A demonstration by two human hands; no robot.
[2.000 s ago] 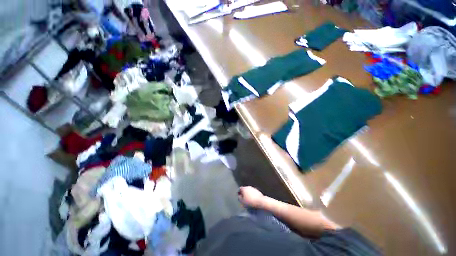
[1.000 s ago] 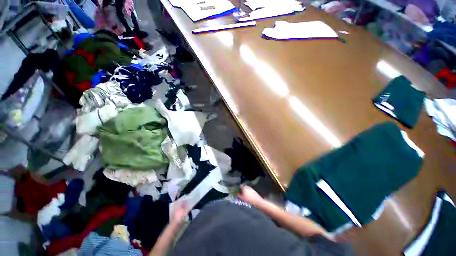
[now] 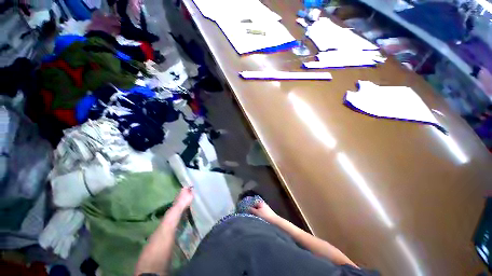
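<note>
My left hand [image 3: 185, 197] hangs low at the lower centre-left, over the floor pile; pale sheets lie behind it. My right hand [image 3: 260, 209] is low beside the dark shirt, left of the table edge. Both are small and blurred, so their grip is unclear. On the brown table [image 3: 313, 186] ahead, a white-topped fabric lay [image 3: 253, 24] with a blue edge bears a small yellowish item [image 3: 255, 32]. A white cut strip [image 3: 286, 75] lies nearer, and a white-topped cut panel [image 3: 394, 102] lies to its right.
More white-topped pieces [image 3: 340, 40] lie farther back, beside a blurred blue-and-white object [image 3: 312, 11]. A dark green panel [image 3: 485, 237] shows at the right edge. Heaped scraps and green cloth [image 3: 135, 205] cover the floor left. Shelving with cloth runs along the far right.
The view has moved forward along the table. The green panels have mostly left the view; the white-topped pieces appear nearer. My left hand, out of view two seconds ago, now shows.
</note>
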